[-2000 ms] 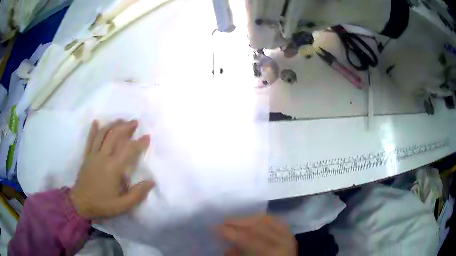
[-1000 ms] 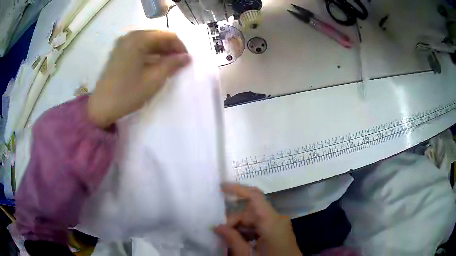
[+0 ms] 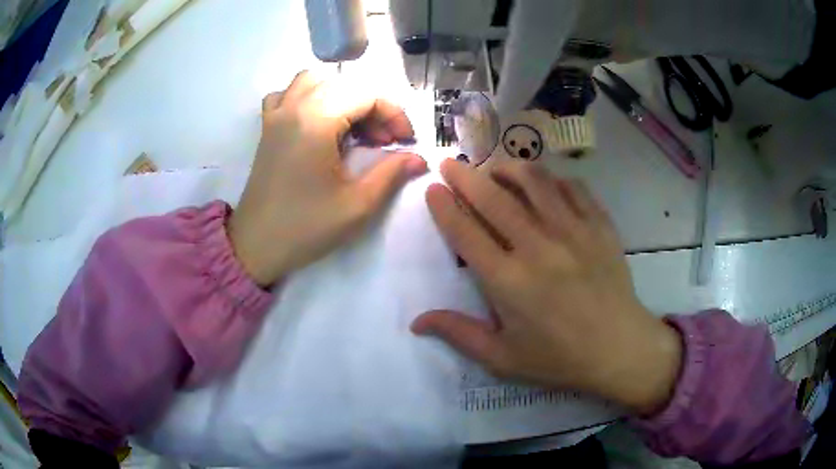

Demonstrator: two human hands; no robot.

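The white fabric piece lies on the table below the sewing machine and reaches over its front edge. My left hand pinches the fabric's top edge between thumb and fingers, just left of the presser foot. My right hand lies flat, fingers spread, its fingertips on the fabric's right edge just below the needle plate. Bright lamp light washes out the cloth near the foot, so whether the edge is under it cannot be told.
Pink-handled snips and black-handled scissors lie right of the needle. A cream ribbed knob is beside the plate. Cream strips lie at the upper left. A thin white strip and the ruler scale are at right.
My right hand has moved up from the table's front edge to beside the presser foot and flattened. My left hand still pinches the fabric, now closer to the foot. The camera view has shifted.
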